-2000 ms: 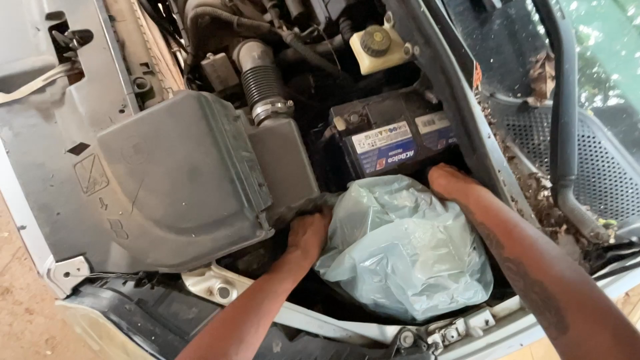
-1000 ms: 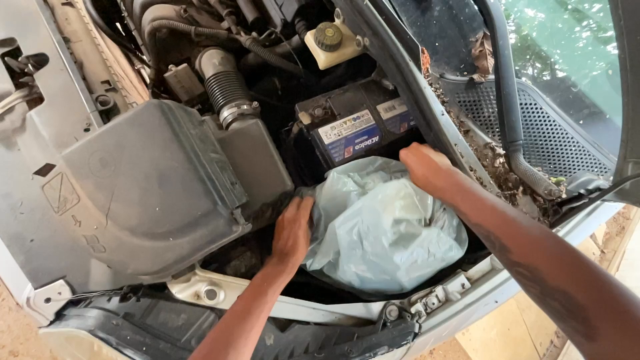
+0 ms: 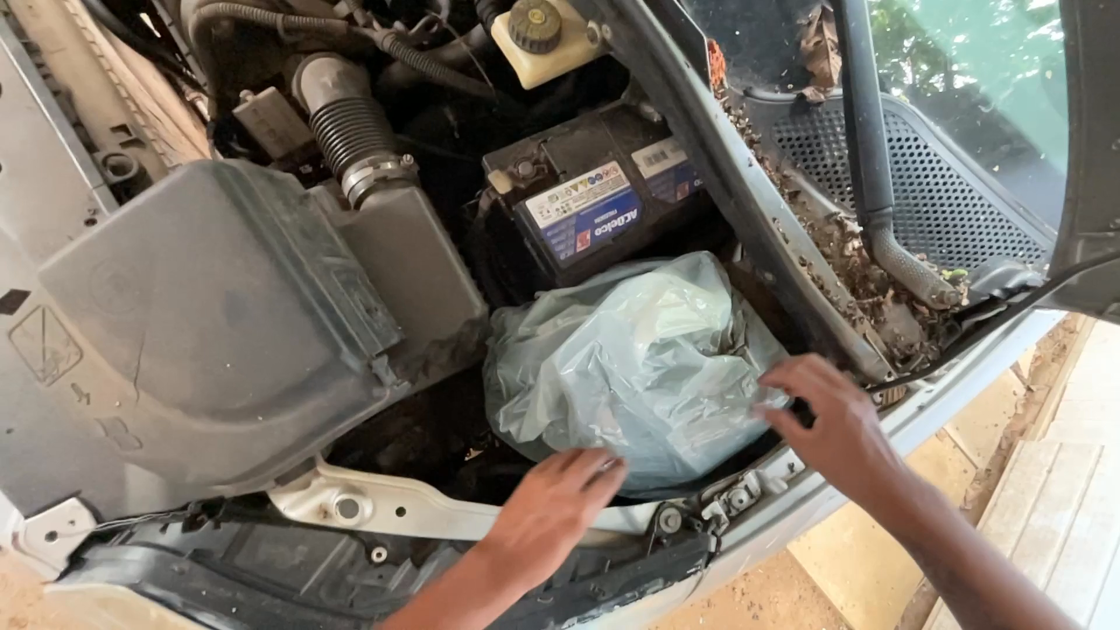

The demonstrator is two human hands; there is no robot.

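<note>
A bulging, pale translucent plastic bag point(image 3: 626, 372) sits in the engine bay beside the ACDelco car battery point(image 3: 595, 192). What the bag contains cannot be made out. My left hand point(image 3: 560, 503) rests at the bag's lower edge, fingers bent over it, above the metal body bracket. At the bag's right side is my right hand point(image 3: 822, 416), thumb and fingers apart, its fingertips at or just over the plastic. Neither hand visibly grips the bag.
The black air filter housing point(image 3: 219, 324) and its ribbed intake hose point(image 3: 350, 136) lie to the left. A brake fluid reservoir point(image 3: 542, 39) stands behind the battery. Dry leaves point(image 3: 840, 254) litter the cowl near the wiper arm point(image 3: 862, 131). The fender edge point(image 3: 945, 376) runs along the right.
Both hands have come away from the bag's far sides toward the near fender edge, the right one from beside the battery. The bag stays in the bay, and the view has moved closer.
</note>
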